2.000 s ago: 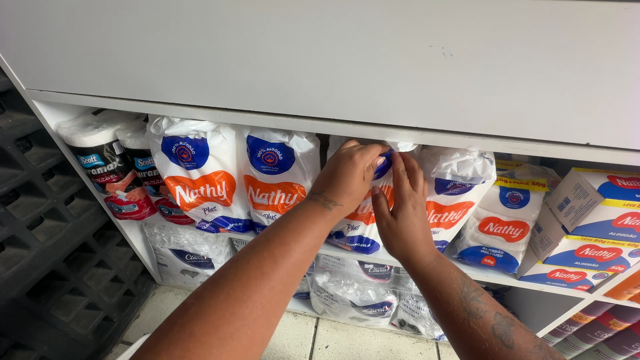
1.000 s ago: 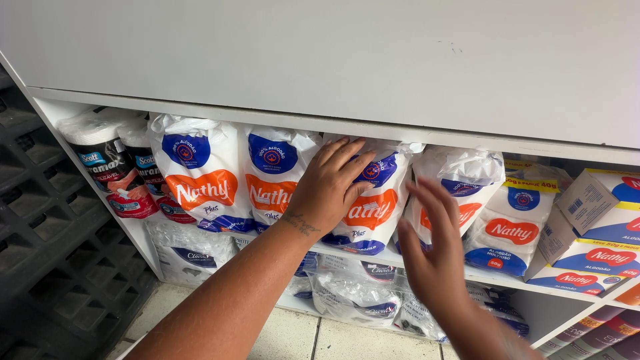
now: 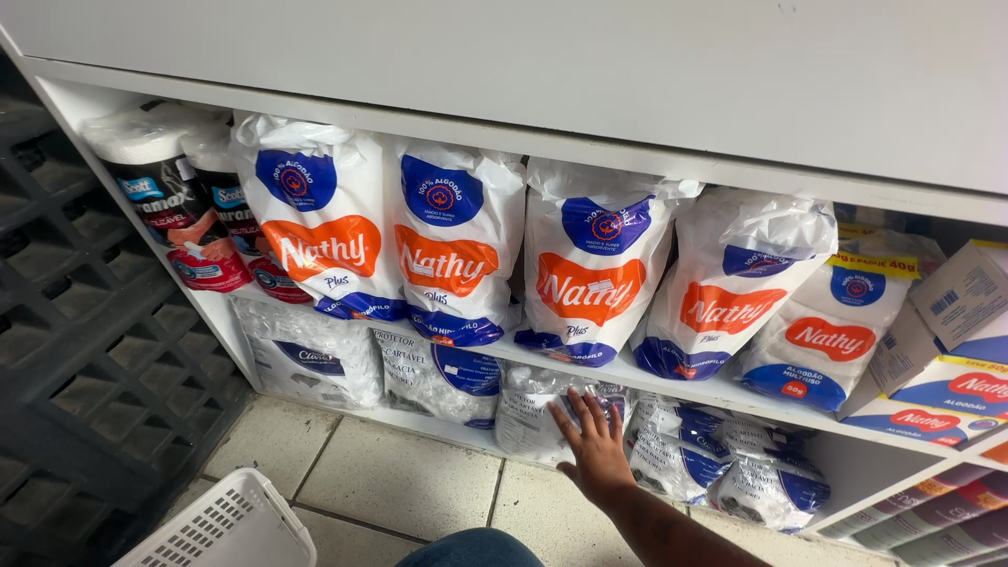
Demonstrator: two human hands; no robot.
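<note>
My right hand [image 3: 594, 449] is spread with its palm down, over the front of a clear plastic pack of disposable basin liners [image 3: 528, 417] on the lower shelf; whether the fingertips touch it I cannot tell. Above stand Nathy Plus cotton bags: one at the left [image 3: 315, 228], a second [image 3: 453, 244], a third [image 3: 594, 268] and a leaning fourth [image 3: 724, 291]. A smaller Nathy cotton pack [image 3: 827, 331] leans beside them. More liner packs lie low at the left [image 3: 315, 362] and right [image 3: 685, 453]. My left hand is out of view.
Scott paper towel rolls [image 3: 169, 205] stand at the shelf's left end, Nathy cotton boxes [image 3: 953, 386] at its right. A white shelf edge [image 3: 504, 142] runs above the bags. A white plastic basket [image 3: 236, 524] is on the tiled floor [image 3: 402, 472], near black crates [image 3: 87, 354].
My left hand has left the third cotton bag and gone out of view. My right hand has moved down from the upper shelf to the lower packs. The view has shifted, now showing the basket.
</note>
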